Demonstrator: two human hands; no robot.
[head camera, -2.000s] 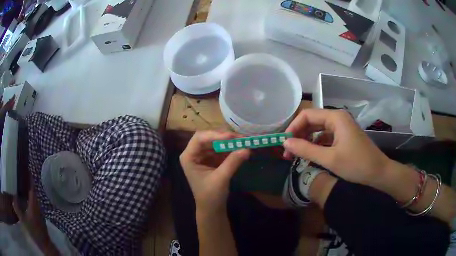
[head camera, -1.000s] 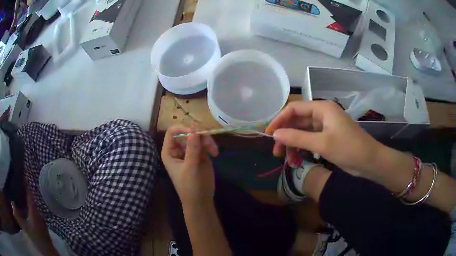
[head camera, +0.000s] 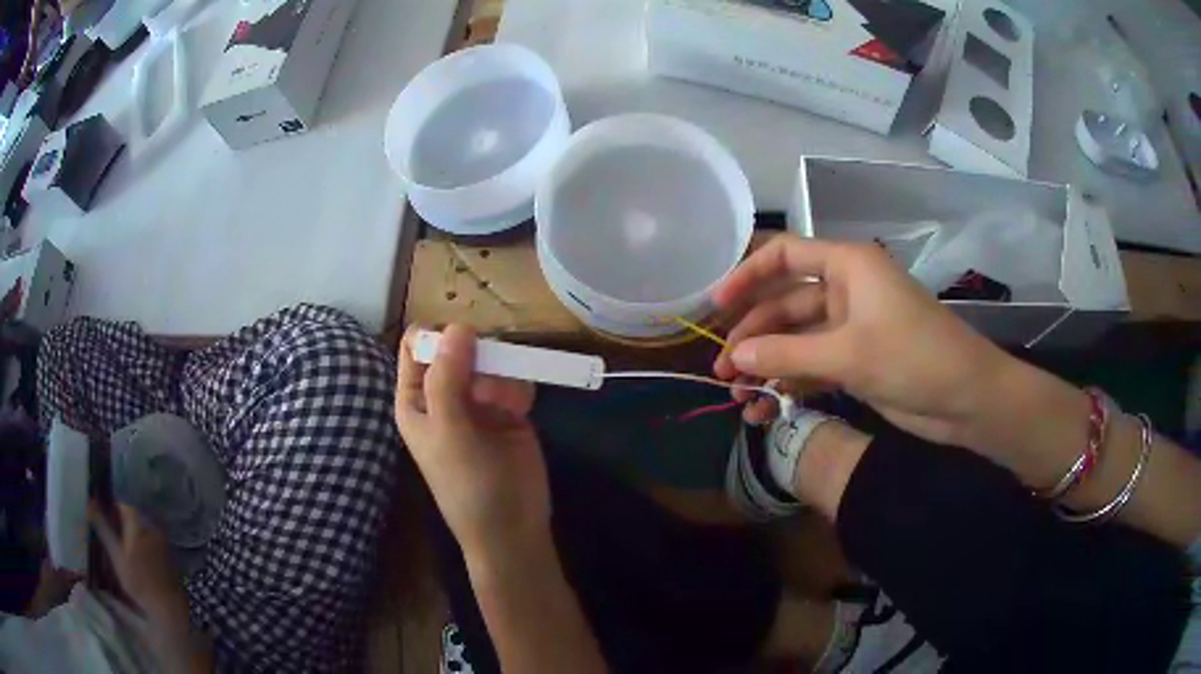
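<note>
My left hand (head camera: 481, 435) holds the light strip board (head camera: 540, 363) near its left end, thumb on top. Its plain white back faces the camera. A thin white lead wire (head camera: 659, 379) runs from the strip's right end to my right hand (head camera: 843, 316). My right hand pinches the wires; a yellow wire (head camera: 702, 329) sticks out left of its fingertips and a red wire (head camera: 705, 411) hangs below. Two open white covers, one at left (head camera: 477, 138) and one nearer (head camera: 643, 217), stand side by side beyond my hands.
An open parts box (head camera: 922, 198) with clear plastic and dark pieces stands at right. A closed product carton (head camera: 790, 66), a box insert (head camera: 985, 86) and another carton (head camera: 277, 73) lie farther back. At left a seated person in checked trousers (head camera: 296, 421) holds round parts.
The strip has turned from its green face, through edge-on, to its white back. My left hand has moved left and the strip's right end is clear of my right hand. The neighbour's hand has moved in.
</note>
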